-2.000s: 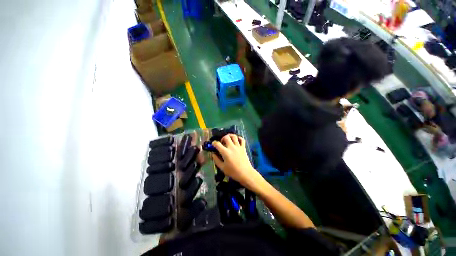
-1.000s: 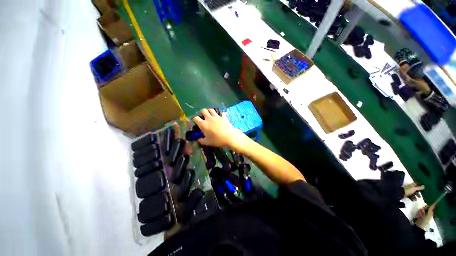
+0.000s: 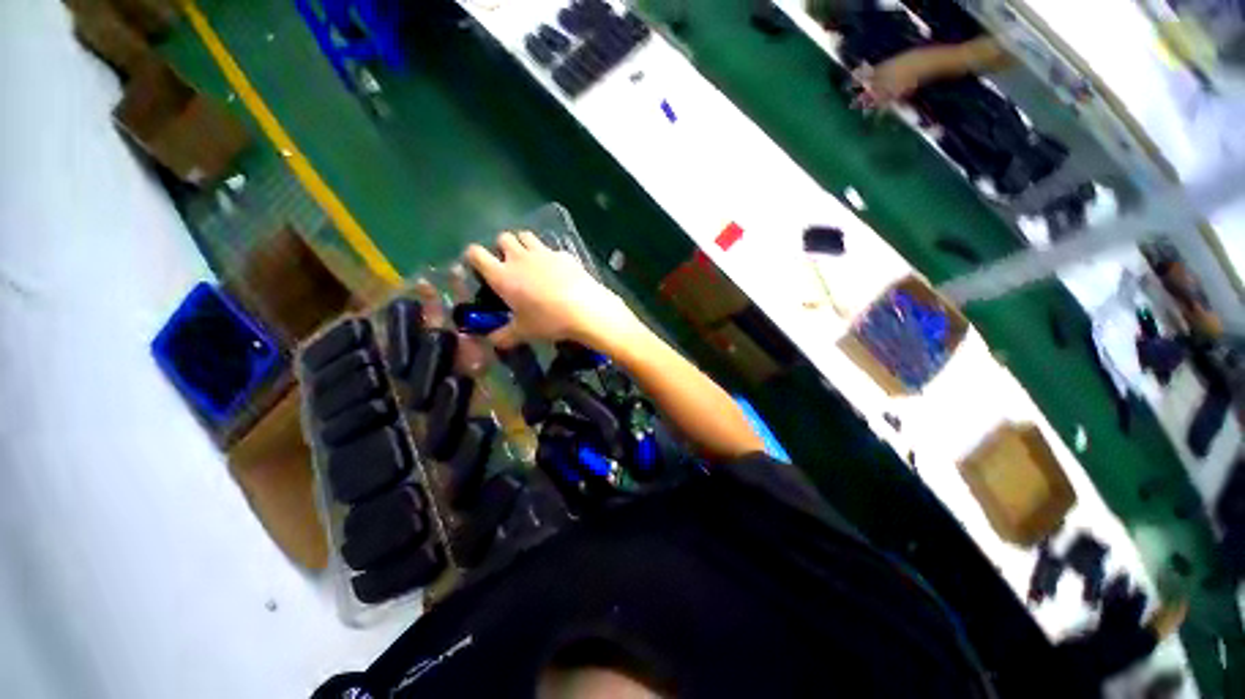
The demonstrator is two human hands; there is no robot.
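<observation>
A clear tray is in front of my body, tilted in the picture. Its left side holds a column of black oblong units, with more slanted black units beside them. Loose black parts with blue patches lie heaped on the right side. My bare right hand reaches over the tray's far part, its fingers curled round a black part with a blue patch. My left hand is not seen. A blurred skin-coloured patch shows at the bottom edge; I cannot tell what it is.
A white wall is at the left. Cardboard cartons and a blue bin stand beyond the tray. A long white bench crosses the right, with two open boxes and black parts. Another person's hand shows at the upper right.
The view has turned and moved along the aisle. The nearby person has left the view except for a blurred part at the lower right. My right hand stays on the same part of the tray.
</observation>
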